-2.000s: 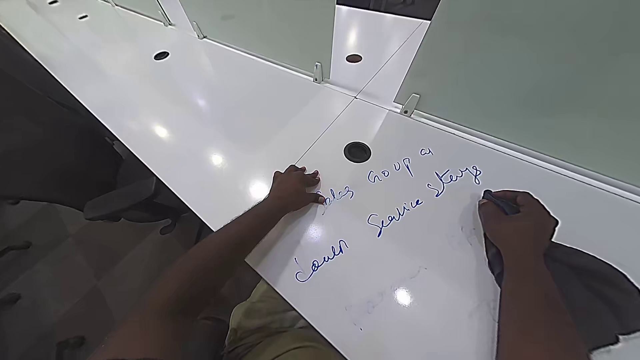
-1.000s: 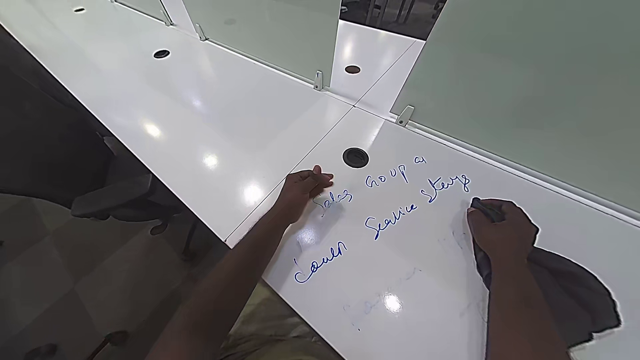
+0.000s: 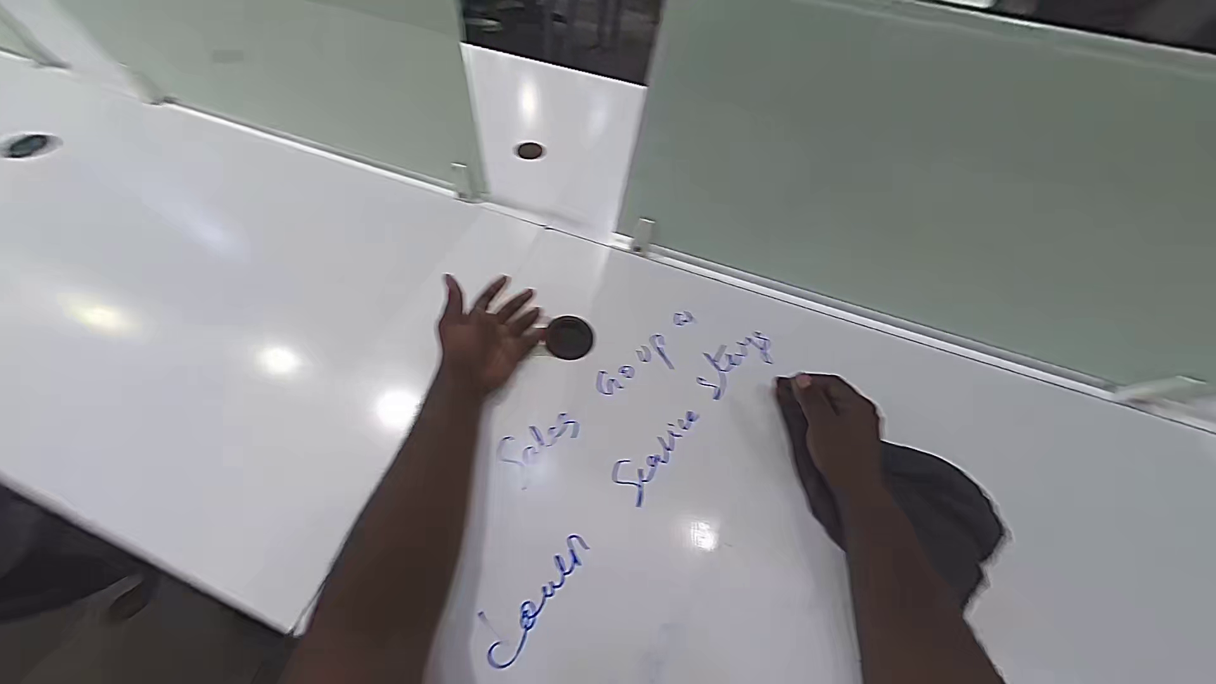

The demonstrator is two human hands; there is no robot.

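Note:
My left hand (image 3: 486,342) is raised with its fingers spread and nothing in it, beside the round black cable grommet (image 3: 569,337) of the white desk. Blue handwriting (image 3: 655,456) runs in slanting lines over the glossy desktop (image 3: 741,608) between my arms. At the right end of the writing, my right hand (image 3: 836,413) rests by the surface with its fingers closed around a dark thing at the fingertips; what it is cannot be made out. A black cloth-like item (image 3: 940,503) lies under and beside my right forearm.
Frosted glass partitions (image 3: 912,180) stand along the desk's back edge, held by small clamps (image 3: 642,235). Through the gap between them shows another white desk with a grommet (image 3: 529,150). A further grommet (image 3: 28,145) is at the far left. The desk's front edge runs across the lower left.
My left hand has come off the desktop near the writing and opened beside the grommet. My right hand remains near the end of the writing. The view has shifted closer to the partitions.

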